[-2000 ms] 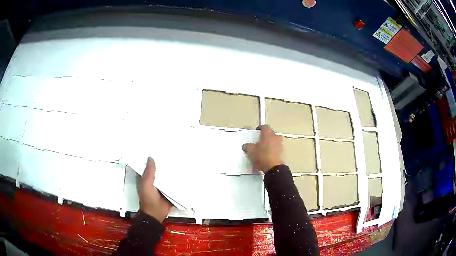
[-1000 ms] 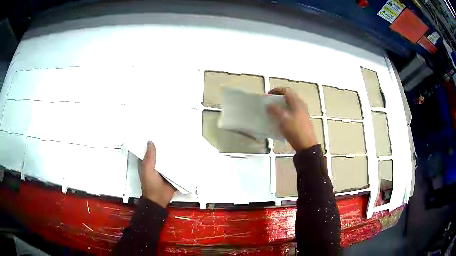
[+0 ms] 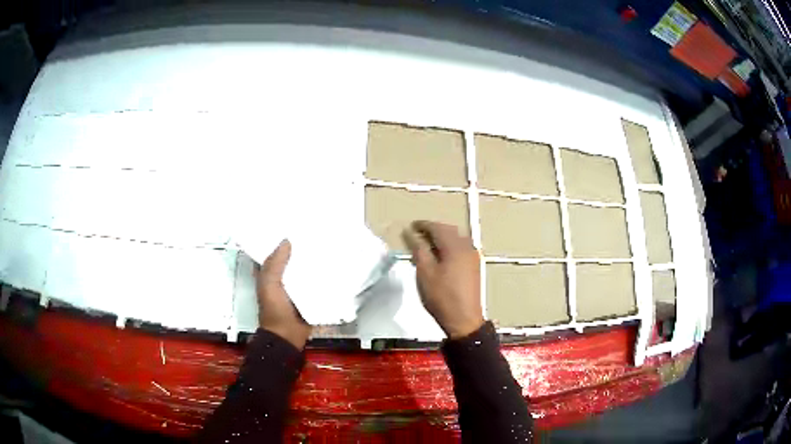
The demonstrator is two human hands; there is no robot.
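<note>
The white sheet (image 3: 173,78) lies across the bed with several cut openings at centre and right, showing a tan layer (image 3: 525,225). My left hand (image 3: 282,299) holds white die-cut pieces (image 3: 325,277), its thumb on top, over the sheet's front part. My right hand (image 3: 447,277) is just right of them, fingers curled and blurred near a pale, tilted flap or edge. Whether the fingers grip it cannot be told. A white piece (image 3: 403,308) lies in the front row under and left of my right hand. White glare hides the outlines of the held pieces.
A red, film-wrapped front edge (image 3: 347,390) runs below the sheet. The dark blue press (image 3: 555,39) stands behind, with an orange notice (image 3: 704,48) and a red button (image 3: 628,13) at upper right. Faint cut lines cross the sheet's left part.
The piece in the middle row was lifted away by my right hand, leaving a tan opening. My right hand has moved left and down to the pieces in my left hand.
</note>
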